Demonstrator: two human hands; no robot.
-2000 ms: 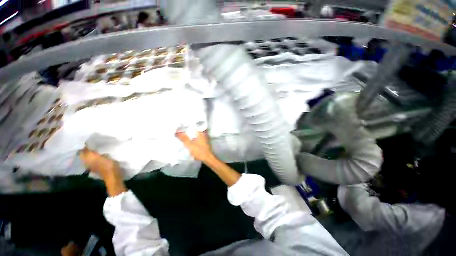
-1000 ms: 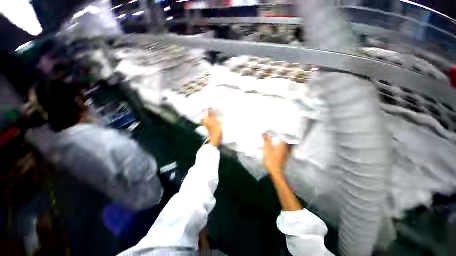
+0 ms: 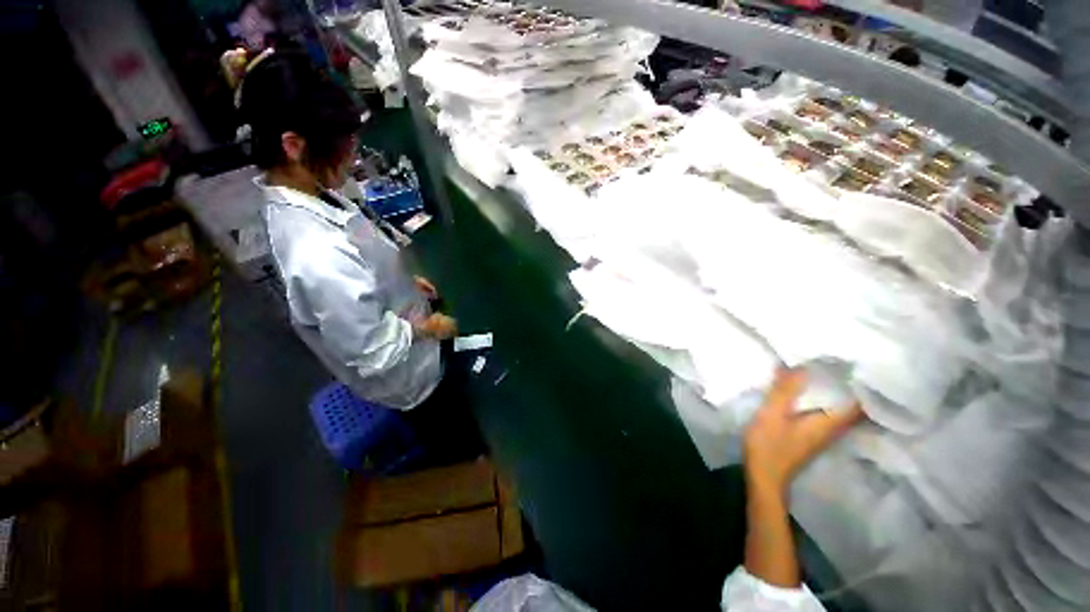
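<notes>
White thin sheets point(image 3: 765, 287) lie piled and crumpled over trays on the bench. A tray with gold-brown parts in its pockets point(image 3: 896, 155) shows behind them, and a smaller part of a tray point(image 3: 616, 150) shows to its left. My left hand point(image 3: 789, 436) is at the near edge of the sheets. Its thumb and fingers are spread, touching the white material, and no clear grip shows. My right hand is not in view.
A person in a white coat point(image 3: 347, 275) stands at the green bench point(image 3: 598, 454) on the left. A blue perforated stool point(image 3: 347, 424) and a brown carton point(image 3: 430, 544) are near them. A ribbed hose point(image 3: 1040, 514) hangs at the right edge.
The view has swung left, bringing the person, stool and carton into clear view. My left hand now appears farther right in the picture. My right hand has left the view.
</notes>
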